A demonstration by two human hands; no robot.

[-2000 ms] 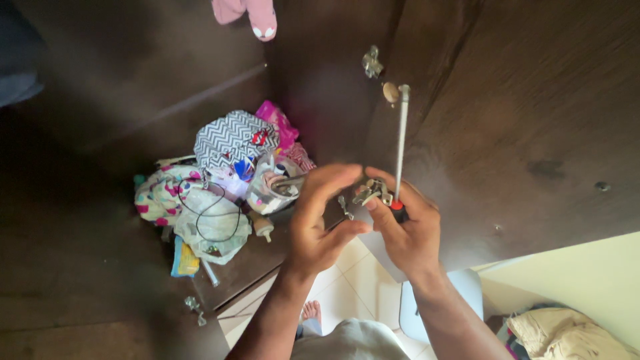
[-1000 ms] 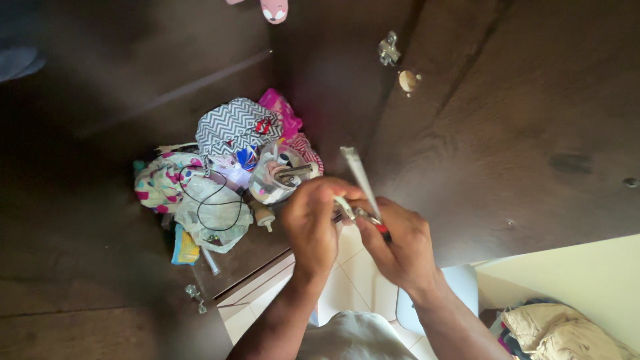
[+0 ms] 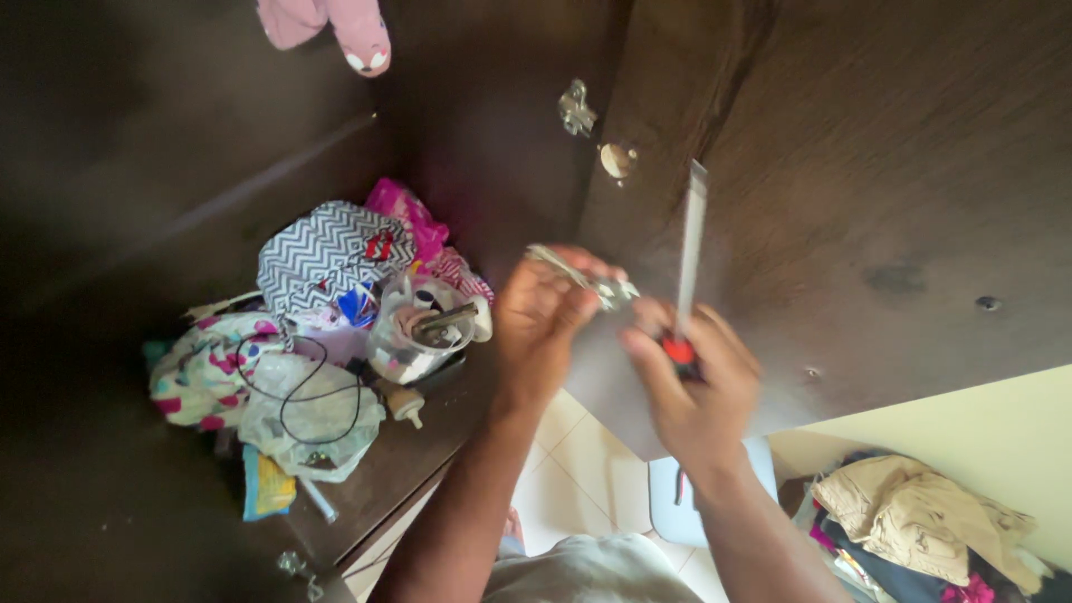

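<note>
My left hand [image 3: 544, 322] holds a small metal hinge [image 3: 610, 291] between thumb and fingers, in front of the dark wooden furniture. Close by on the right, my right hand [image 3: 699, 381] grips a screwdriver [image 3: 691, 251] by its red and black handle, the long shaft pointing up. Above the hands, a round hinge-cup hole [image 3: 618, 162] shows in the dark wooden door [image 3: 879, 209]. Another metal fitting [image 3: 577, 109] is fixed up and to the left of that hole. The hinge is partly hidden by the left fingers and somewhat blurred.
On the wooden shelf at left lie a zigzag-patterned cloth bag [image 3: 322, 251], a clear plastic tub [image 3: 419, 335], a plastic bag [image 3: 310, 419] and a black cord. Another metal fitting [image 3: 293, 565] is at lower left. A light blue seat [image 3: 670, 502] and piled clothes [image 3: 904, 511] are below right.
My hands, close together around the hinge a second ago, are now apart. The hinge is in my left hand, and the screwdriver shaft has swung more upright in my right.
</note>
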